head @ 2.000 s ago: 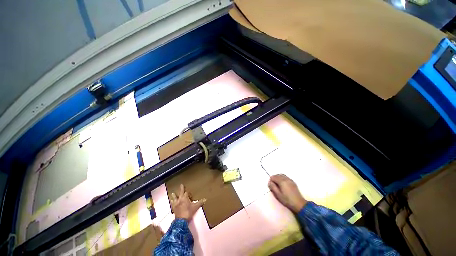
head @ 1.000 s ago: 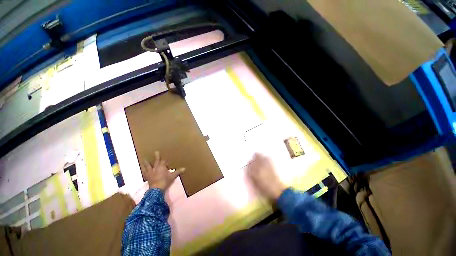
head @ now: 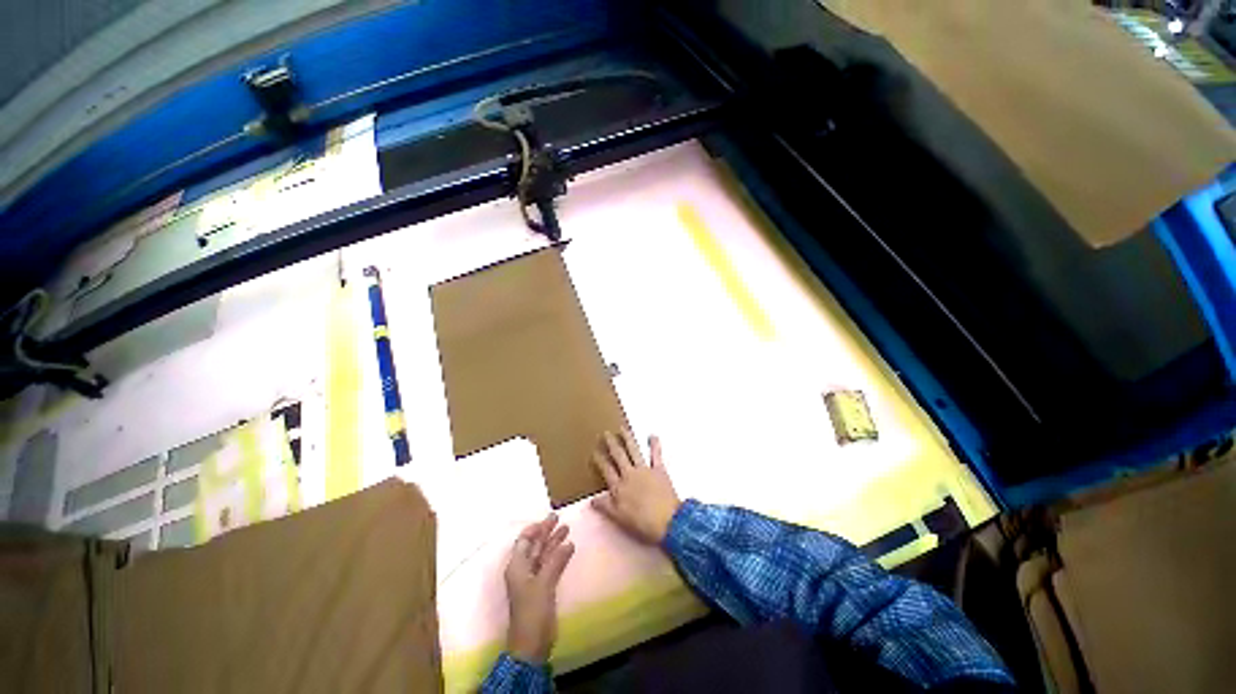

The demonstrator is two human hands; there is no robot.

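A brown panel (head: 522, 353) with a notched lower left corner lies flat in the opening of the pale pink-white template board (head: 678, 298). My right hand (head: 634, 491) rests with spread fingers on the panel's lower right corner and edge. My left hand (head: 538, 576) is over the board just below the panel, fingers apart and holding nothing. A small yellowish block (head: 851, 416) lies on the board to the right, apart from the panel.
The black gantry beam (head: 407, 197) crosses behind the panel, with the laser head (head: 540, 183) near its top edge. Brown sheets (head: 285, 597) are piled at lower left, more (head: 1152, 576) at lower right. A large tan sheet (head: 1057, 122) hangs at upper right. A blue strip (head: 386, 366) lies left of the panel.
The gantry and laser head have moved back, uncovering the panel. The block has gone from beside the panel to the board's right. My right hand has moved onto the panel; my left hand has come off it.
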